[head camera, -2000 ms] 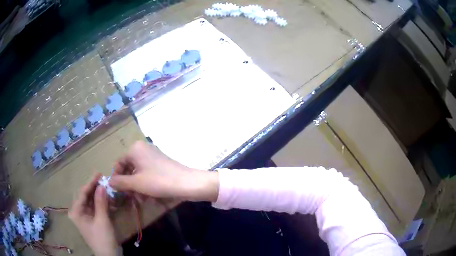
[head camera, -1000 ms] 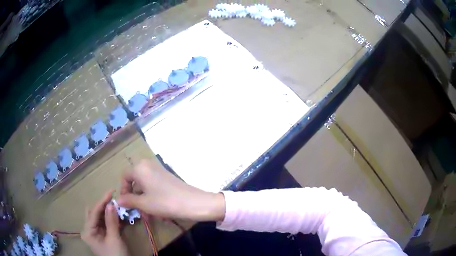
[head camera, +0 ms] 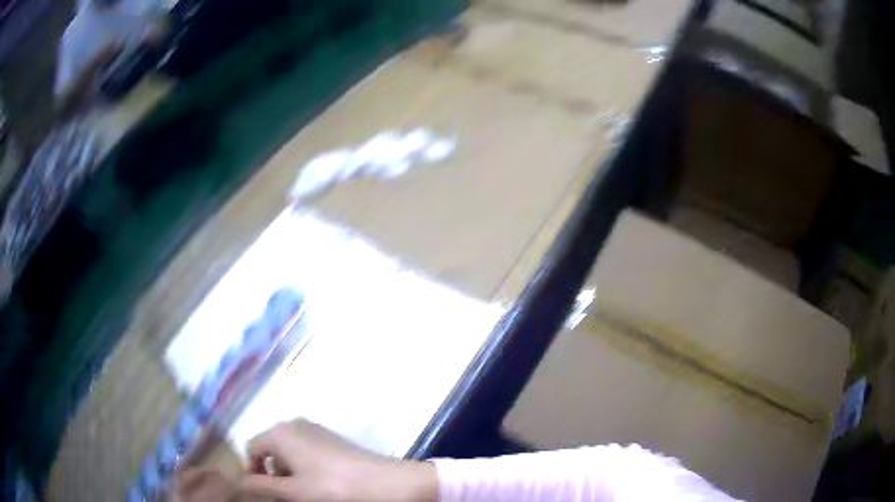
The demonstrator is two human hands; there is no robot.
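The view is blurred. My right hand [head camera: 319, 464], in a pale pink sleeve, is at the bottom over the near edge of the white sheet [head camera: 393, 343], fingers curled; whether it holds anything is unclear. My left hand [head camera: 206, 484] is beside it, blurred and cut off by the bottom edge; what it holds is hidden. A slanting row of blue-silver motors [head camera: 278, 310] with reddish wires lies on the sheet's left part and runs down past my left hand. Loose white gears [head camera: 378, 155] lie in a curved row beyond the sheet.
The brown cardboard bench cover [head camera: 481, 157] stretches beyond the sheet, its dark edge running along the right. A large cardboard carton [head camera: 677, 363] stands right of the bench. A green surface [head camera: 196, 167] lies beyond the bench at left.
The view has swung so the sheet, motors and gears sit lower and further left. My hands are now at the bottom edge. The geared motors at lower left and the held white gear no longer show.
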